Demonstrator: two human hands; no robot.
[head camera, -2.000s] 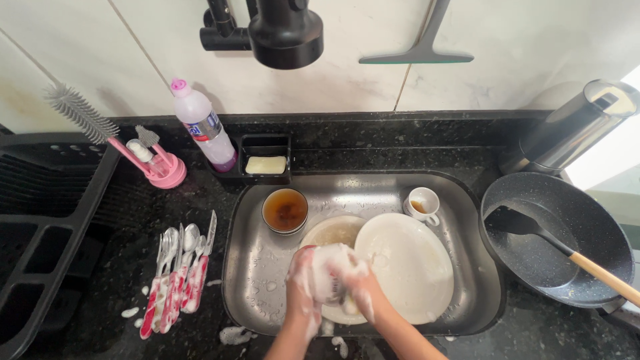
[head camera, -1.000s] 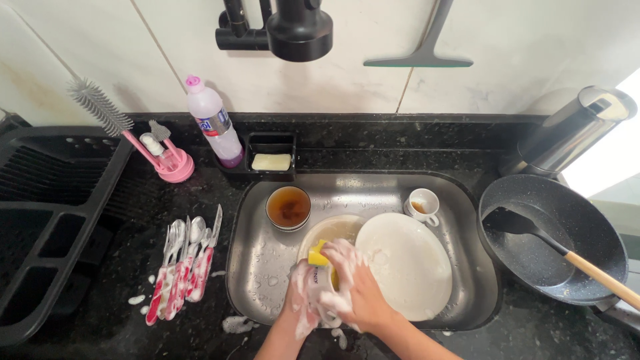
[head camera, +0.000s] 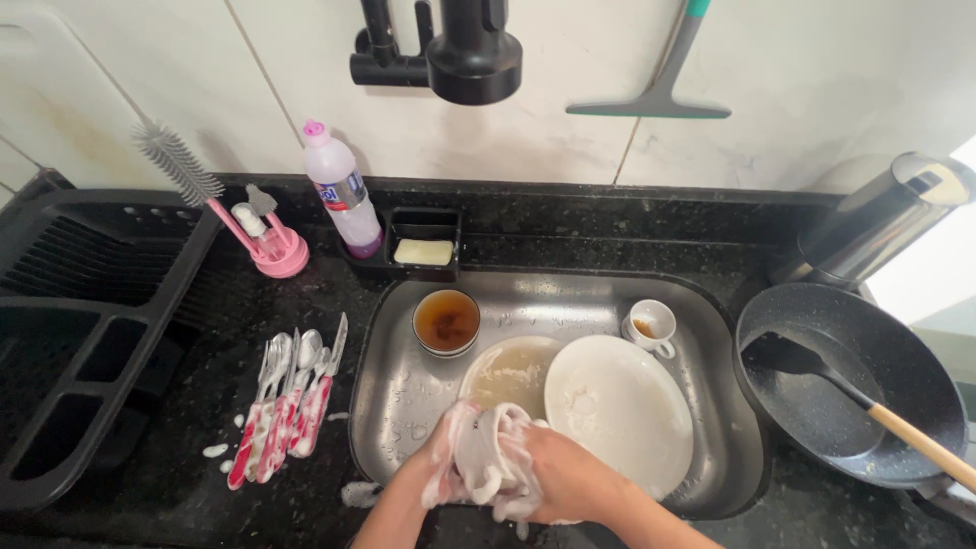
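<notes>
My soapy left hand (head camera: 446, 457) holds a foam-covered, light-coloured cup (head camera: 484, 450) from its left side, over the front of the steel sink. From the right, my right hand (head camera: 545, 473) grips the same cup; whether the sponge is inside it is hidden. Behind the hands a plate with murky water (head camera: 507, 370) lies in the sink, overlapped by a white oval plate (head camera: 618, 412). A bowl of brown liquid (head camera: 446, 322) stands at the back left of the basin, and a small white cup (head camera: 648, 326) with brown residue at the back right.
Soapy red-handled cutlery (head camera: 286, 412) lies left of the sink, near a black dish rack (head camera: 145, 305). Behind are a pink brush holder (head camera: 282, 255), a detergent bottle (head camera: 343, 191) and a bar of soap (head camera: 424, 252). A dark pan (head camera: 854, 381) with a spatula stands right; a black faucet (head camera: 473, 61) hangs above.
The yellow sponge seen in my hands a second ago is out of sight. Both hands have shifted around the cup, whose rounded side now shows between them.
</notes>
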